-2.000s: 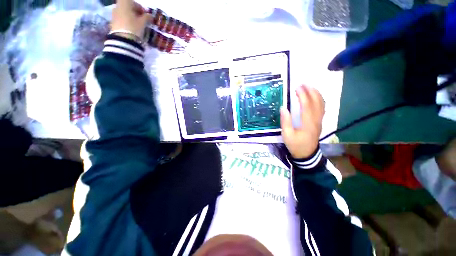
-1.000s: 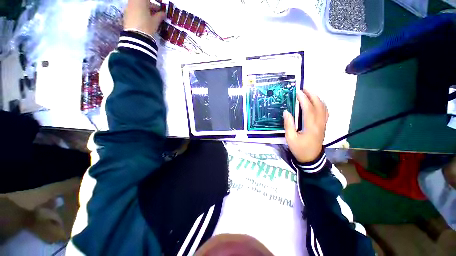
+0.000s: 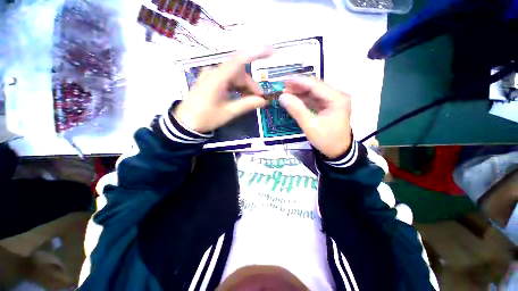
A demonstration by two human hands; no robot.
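Note:
The white housing frame (image 3: 287,49) lies on the white sheet, partly under my hands. The green circuit board (image 3: 274,122) sits in its right window and the dark panel (image 3: 241,127) in its left window. My left hand (image 3: 221,94) and my right hand (image 3: 321,108) meet over the board. A small brown-red module (image 3: 272,96) is between their fingertips; it is small and blurred. The fingertips of both hands seem to pinch it, the left from its left end and the right from its right end.
Module strips with thin wires (image 3: 158,21) lie at the upper left. Bagged modules (image 3: 85,68) lie at the far left. A clear box of small grains (image 3: 377,4) is at the top right. A dark-blue tool (image 3: 431,28) and its black cord are at the right.
My left hand has come from the module strips down to the frame, now with a small module. My right hand has moved from the frame's right edge to meet it over the board.

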